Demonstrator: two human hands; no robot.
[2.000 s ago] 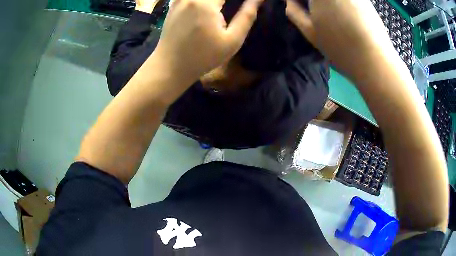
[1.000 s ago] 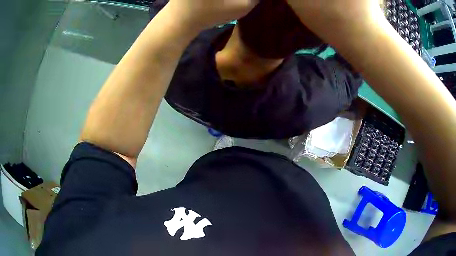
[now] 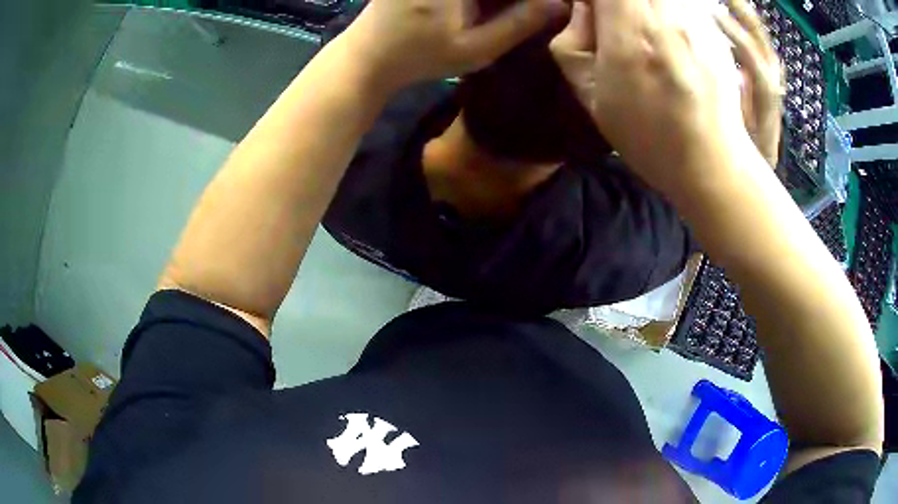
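Note:
A coworker's head with dark hair [image 3: 527, 103] is bent down in front of me at the top of the view. My left hand [image 3: 443, 39] lies on the left side of the head, fingers pointing right and partly cut off by the top edge. My right hand [image 3: 645, 84] is at the head's right side, its thumb and fingers close together near the left fingertips. I cannot make out a strap or anything else between the fingers. Another person's hand [image 3: 756, 79] is raised just right of my right hand, partly behind it.
The coworker's dark-clothed back [image 3: 522, 241] is below the head. A blue stool [image 3: 753, 458] stands on the floor at lower right. An open carton [image 3: 665, 320] and a black pocketed tray [image 3: 717, 320] are beside the green bench. Trays [image 3: 802, 89] and a white rack [image 3: 866, 118] are at right.
My right hand has come down into fuller view, fingers now near the left fingertips. The other person's hand has appeared beside it. The coworker's back hides more of the carton than one second ago.

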